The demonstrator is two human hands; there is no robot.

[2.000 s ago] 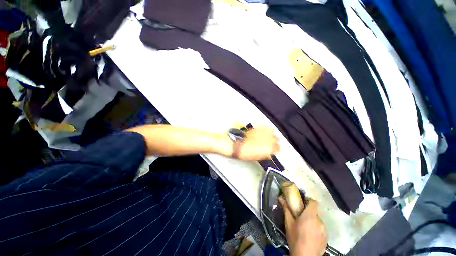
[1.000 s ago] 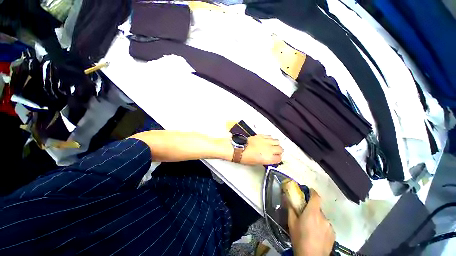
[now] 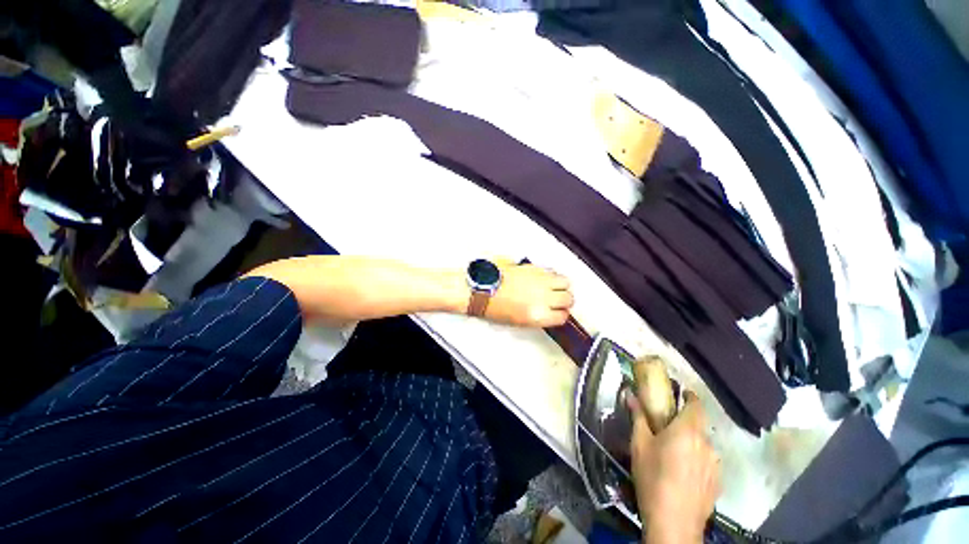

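A small dark brown strip point(image 3: 568, 337) lies on the white table near its front edge. My left hand point(image 3: 531, 295), with a watch on the wrist, lies palm down over the strip's far-left part and hides it; a bit of dark cloth shows above the hand. My right hand point(image 3: 674, 464) grips the tan handle of the steam iron point(image 3: 611, 420). The iron's pointed tip is at the strip's right end. Whether the tip rests on the strip or only touches its end is hard to tell.
A long dark brown panel point(image 3: 510, 170) crosses the table point(image 3: 351, 175). Beyond lie a pleated dark bundle point(image 3: 707, 239), a tan pattern piece point(image 3: 629, 133), dark scissors or snips point(image 3: 792, 345) and black panels point(image 3: 781, 191). Grey cloth point(image 3: 839, 483) and cords lie right, scraps point(image 3: 149, 228) left.
My left hand has moved a little left and up along the strip, uncovering its right part. My right hand has shifted the iron slightly right. The camera view has also shifted slightly.
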